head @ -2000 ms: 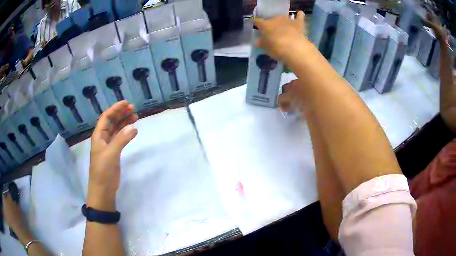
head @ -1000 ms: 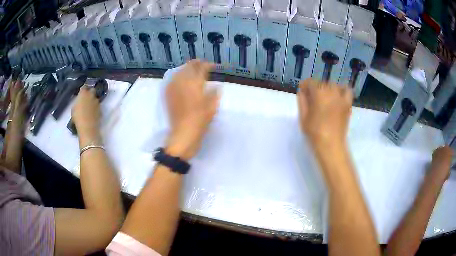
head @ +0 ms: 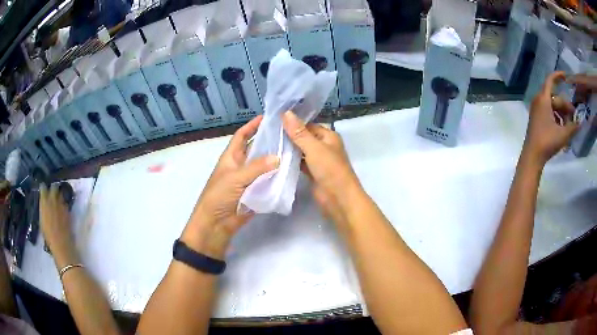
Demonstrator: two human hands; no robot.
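A whitish, crumpled protective bag (head: 280, 141) is held up in front of me, above the white table covering. What is inside it cannot be told. My left hand (head: 229, 180), with a dark wristband, is closed around its lower left side. My right hand (head: 321, 154) grips it from the right, thumb on its front. The bag's top end spreads into two loose corners in front of the row of open boxes (head: 229, 85).
One open box (head: 446, 98) with white wrap at its top stands at the right. A neighbour's hands (head: 553, 121) are at boxes on the far right. Another person's hand (head: 55, 216) is at dark devices on the left. The white table covering (head: 157, 229) has a faint red mark.
The view has shifted. My hands, apart and blurred over the table a second ago, are now together on the bag. The open box at right now stands upright, nearer the middle of the view.
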